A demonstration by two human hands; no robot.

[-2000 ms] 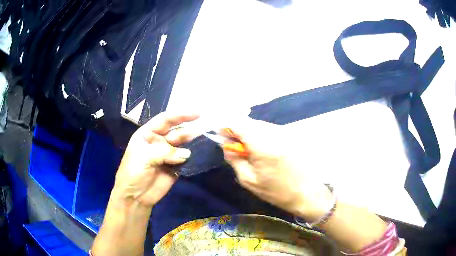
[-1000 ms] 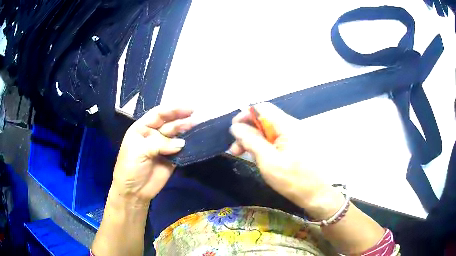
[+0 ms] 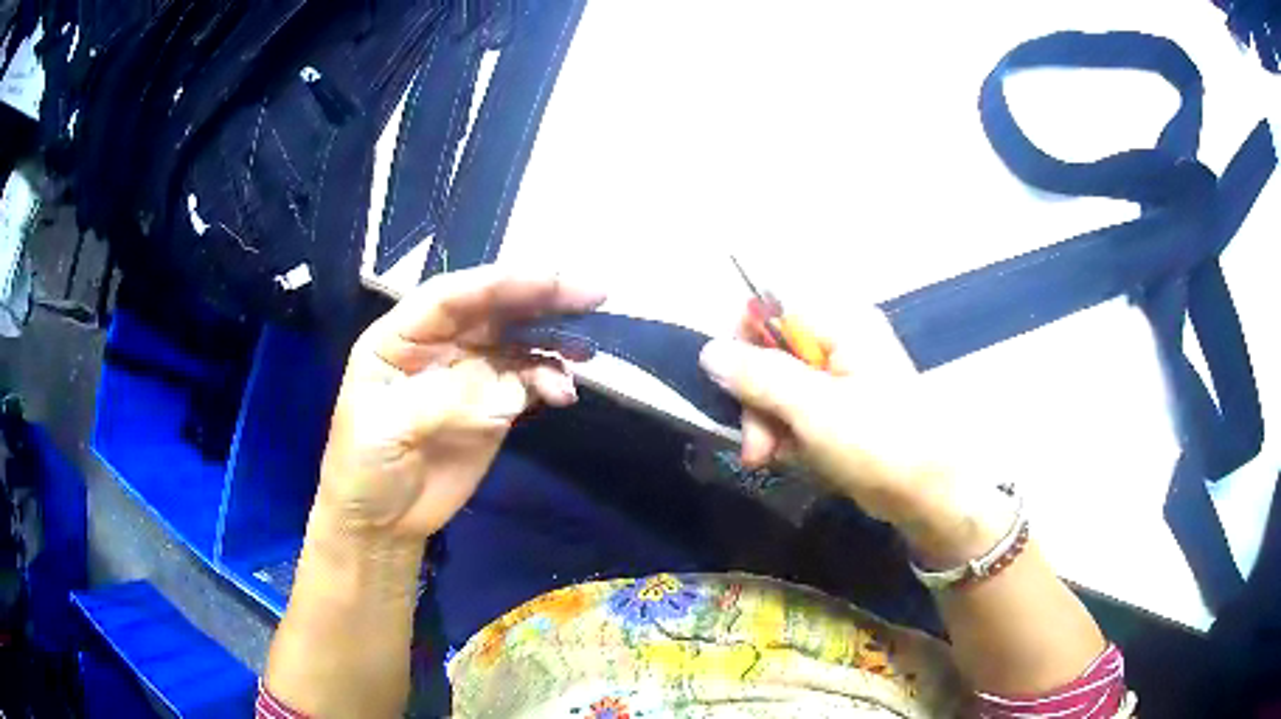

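Observation:
A dark waistband (image 3: 639, 341) is stretched between my two hands over the table's front edge. My left hand (image 3: 450, 386) grips its end, which is mostly hidden by my fingers. My right hand (image 3: 829, 407) pinches the strip farther along and also holds orange thread snips (image 3: 790, 334), their thin point sticking up to the left. The strip shows again beyond my right hand and runs right across the white table (image 3: 731, 127) to a looped tangle (image 3: 1173, 218); whether it is one continuous piece there is unclear.
A large waistband pile (image 3: 267, 155) with white specks lies at the left. A blue crate (image 3: 176, 421) stands below it, with another blue edge (image 3: 176, 653) at the lower left. More dark strips show at the far right corner.
The snips were at the strip's end by my left hand; my right hand has moved right along the strip. The strip end has turned edge-on in my left hand.

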